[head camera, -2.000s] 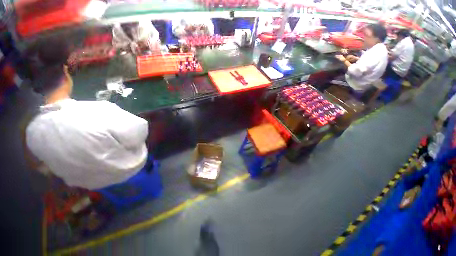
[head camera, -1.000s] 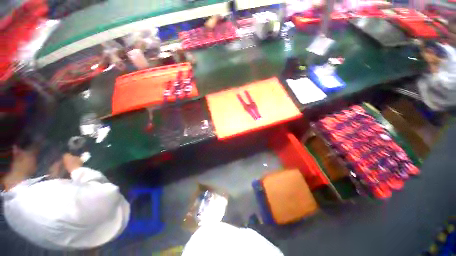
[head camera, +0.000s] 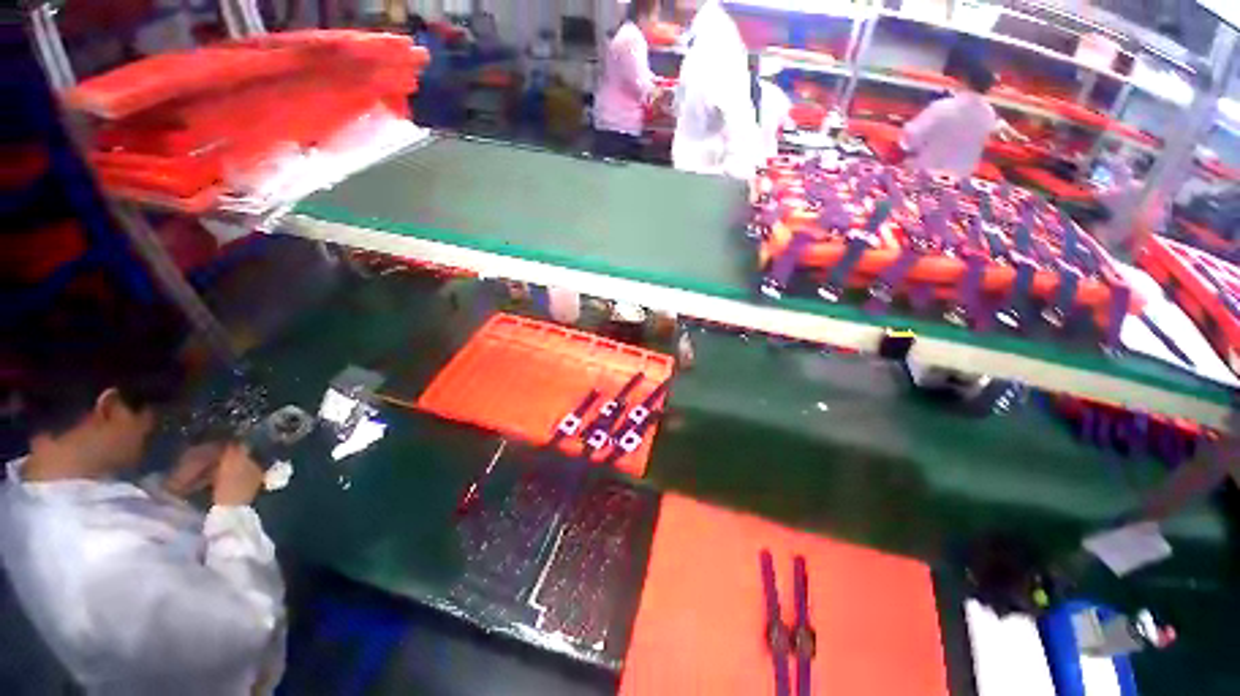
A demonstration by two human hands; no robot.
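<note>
Neither of my hands is in the picture. Nearest in front of me is a plain orange-red mat (head camera: 707, 578) on the dark green bench, cut off by the lower edge. Two strapped watches (head camera: 789, 632) with dark purple straps lie side by side on it. To the left lies shiny clear plastic film (head camera: 564, 558). Behind the film, an orange-red compartment tray (head camera: 510, 374) holds several strapped watches (head camera: 608, 423) at its right end.
A raised green shelf (head camera: 544, 218) crosses above the bench, with stacked orange-red trays (head camera: 259, 116) and a full watch tray (head camera: 938, 238). A person in white (head camera: 129, 571) works at left. A white sheet (head camera: 1006, 650) and blue bin (head camera: 1088, 653) lie right. Other people stand behind.
The view has moved closer to the bench and tilted up, so the upper shelf and its trays show. The floor, stool and white sleeve at the bottom are out of view.
</note>
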